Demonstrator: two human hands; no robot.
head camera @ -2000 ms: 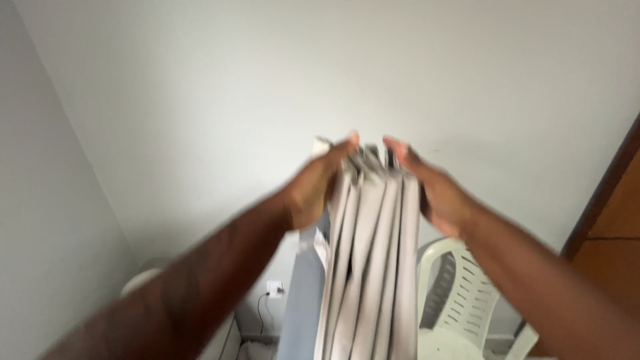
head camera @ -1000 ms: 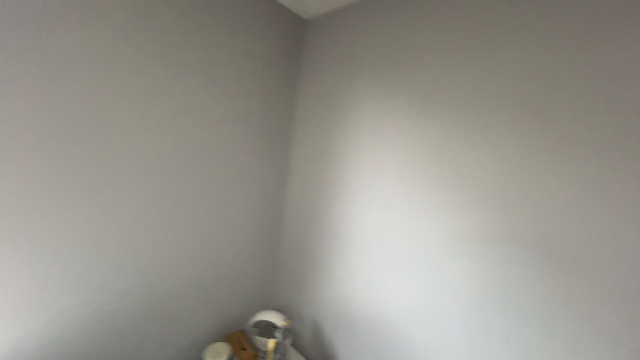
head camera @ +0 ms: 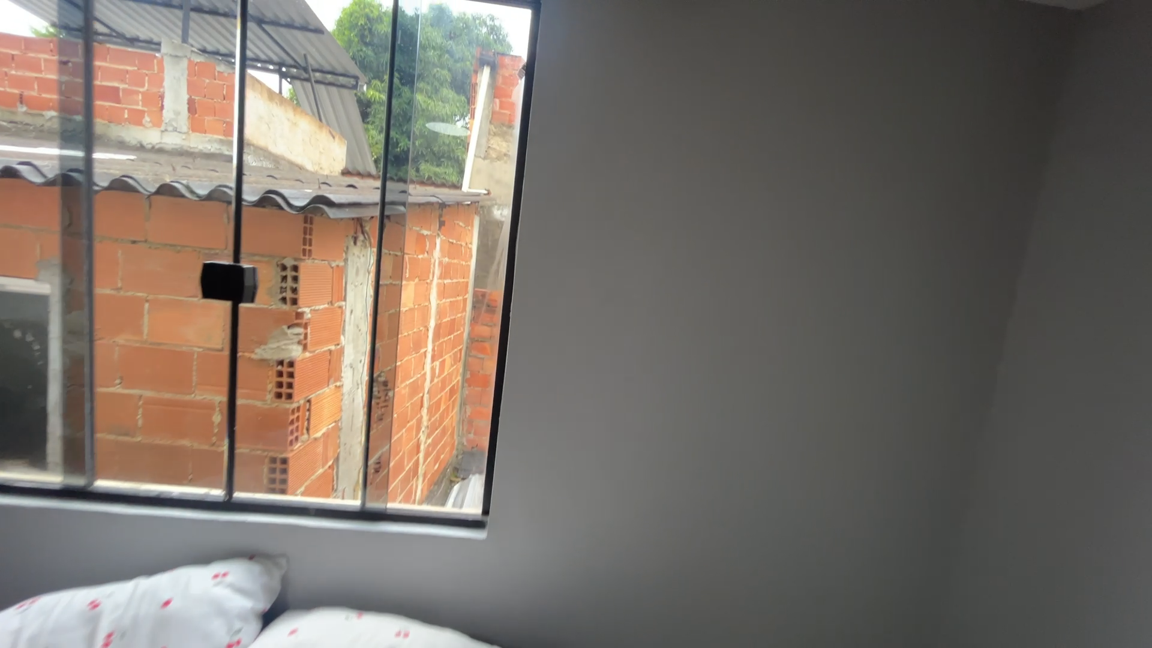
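Neither my left hand nor my right hand shows in the head view now, so what they hold or touch is hidden. A glass window with thin black frames and a black latch fills the left side. Below it at the lower left lie two white pillows, one leaning higher and one cut off by the bottom edge, both with small red prints.
A plain grey wall spans the middle and meets another wall at a corner on the right. Outside the window stand a hollow-brick building, a corrugated roof edge and a tree.
The view has swung far, from a pale wall and a white plastic chair to the window. Two seconds ago both hands held gathered light fabric; hands and fabric are now out of sight.
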